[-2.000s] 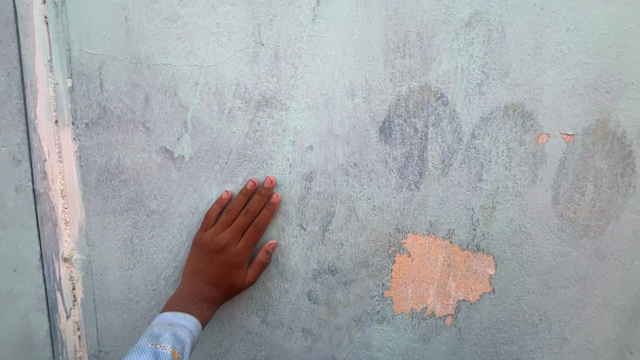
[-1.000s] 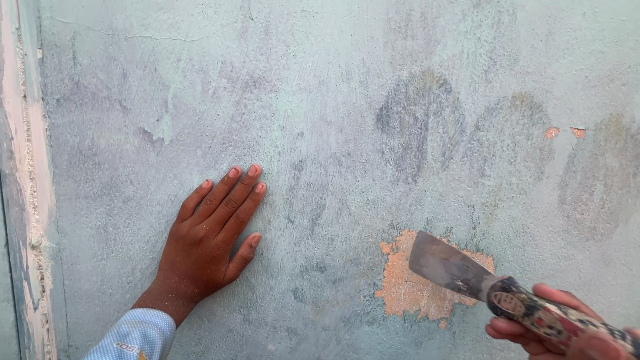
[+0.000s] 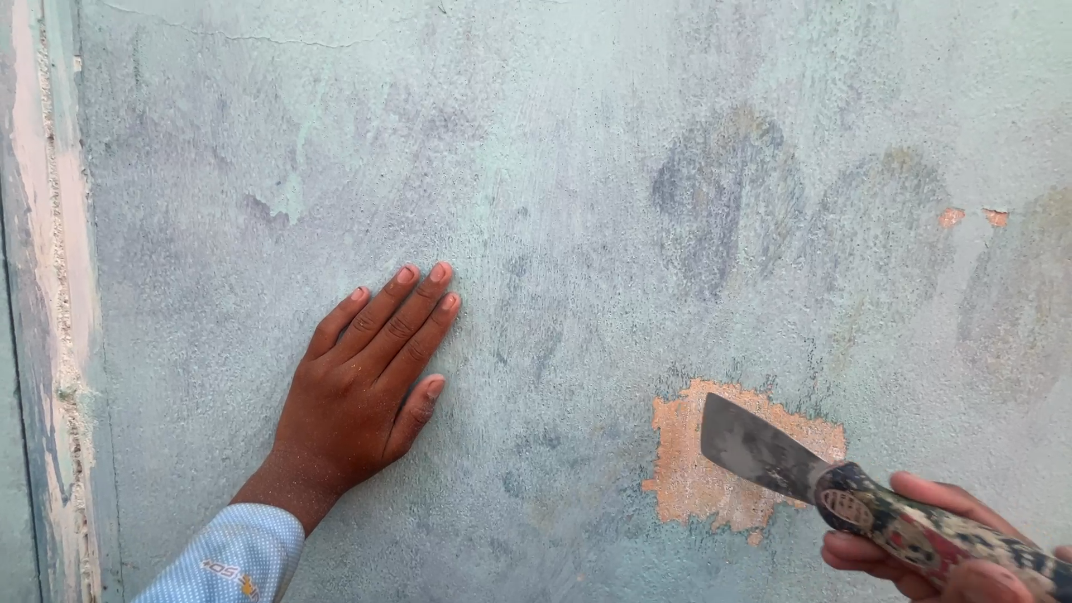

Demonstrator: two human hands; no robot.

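Flat against the painted wall rests my left hand, its fingers slightly apart and pointing up and to the right, with nothing held. At the lower right, my right hand grips the paint-spattered handle of a putty knife. The metal blade points up and to the left and lies over a bare orange patch with ragged paint edges. Whether the blade edge touches the wall I cannot tell. Part of the right hand is cut off by the frame edge.
Along the left side runs a vertical strip with rough, pale pink edges and a dark line beside it. Dark oval smudges mark the wall at upper right, near two small chips in the paint. A thin crack crosses the upper left.
Two seconds ago only my left hand was in view; my right hand has since come in at the lower right with the putty knife. My left hand still lies on the wall.
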